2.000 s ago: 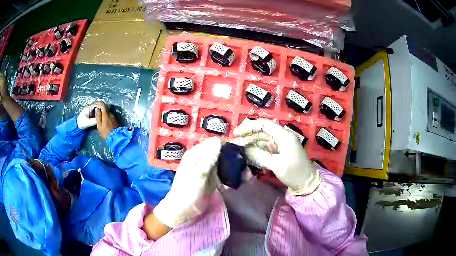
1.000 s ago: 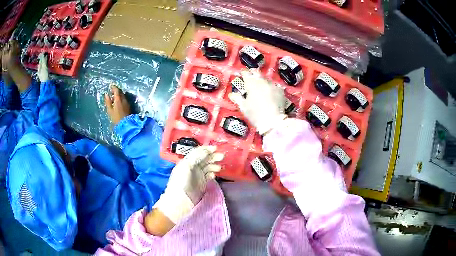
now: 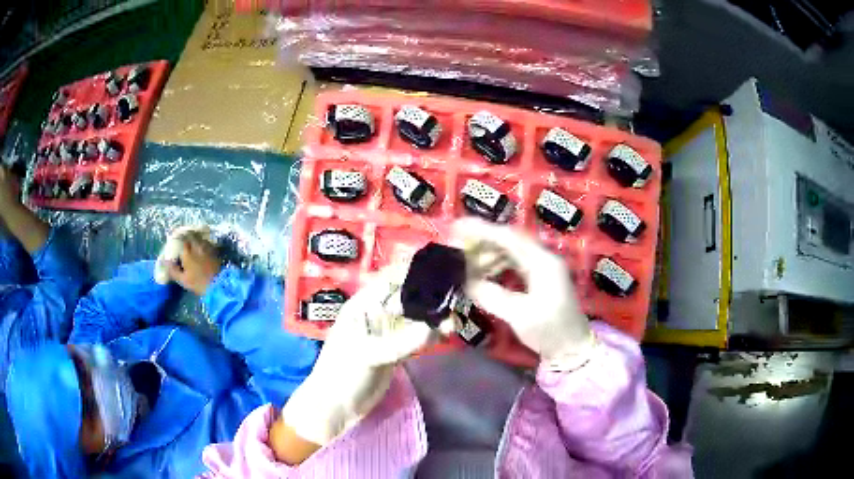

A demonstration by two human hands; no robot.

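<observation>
A smartwatch (image 3: 434, 283) with a dark glossy face is held up over the front part of the red compartment tray (image 3: 304, 224). My left hand (image 3: 360, 346), in a white glove, grips it from the left. My right hand (image 3: 529, 295), also gloved, is at its right edge, with its fingers slightly blurred. I cannot tell whether the right hand also holds a cloth. Watches with perforated white straps sit in the tray pockets, one per pocket. A pocket (image 3: 398, 241) behind my left hand is partly hidden by it. Another watch (image 3: 471, 326) shows below my right hand.
Film-wrapped red trays (image 3: 468, 47) are stacked behind. A cardboard sheet (image 3: 229, 103) lies at the back left, with another watch tray (image 3: 139, 131) beyond. Coworkers in blue gowns (image 3: 187, 365) sit at left. A white machine (image 3: 796, 206) and yellow-edged cabinet (image 3: 719, 234) stand right.
My right hand has come back from the second-row pocket, where a watch now sits. My left hand has risen from the tray's front edge and now holds a watch. The view has turned slightly.
</observation>
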